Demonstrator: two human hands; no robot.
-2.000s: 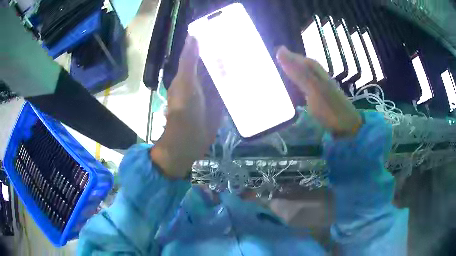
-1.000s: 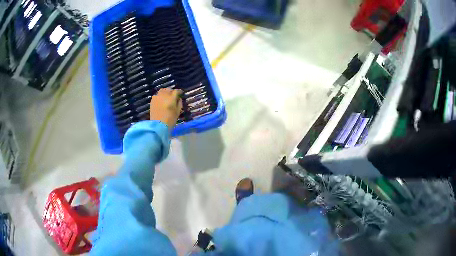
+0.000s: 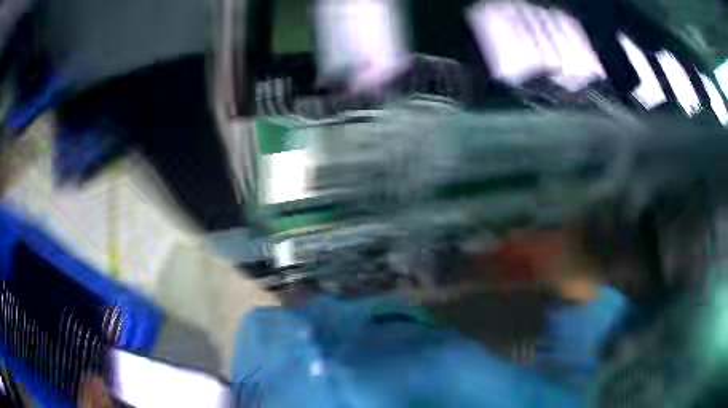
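The picture is strongly blurred. A smartphone point(image 3: 169, 384) with a glowing white screen is at the bottom left, cut by the lower edge. My left hand point(image 3: 94, 394) shows only as a small patch of fingers at the phone's left end and grips it there. My right hand point(image 3: 581, 288) is a small blurred patch at the lower right, in front of the rack; its fingers cannot be made out. The blue bin point(image 3: 144, 319) with rows of dark phones lies beside and behind the held phone.
The rack's shelf edge point(image 3: 285, 175) runs across the middle, with blurred cables point(image 3: 383, 259) below. Phones with glowing screens point(image 3: 535, 44) stand above it. A dark post or arm is at upper left. A yellow line point(image 3: 113, 223) marks the pale floor.
The view has swung from the bin and floor towards the rack. My left hand was in the bin; it now holds a lit phone beside it. My right hand has come into view.
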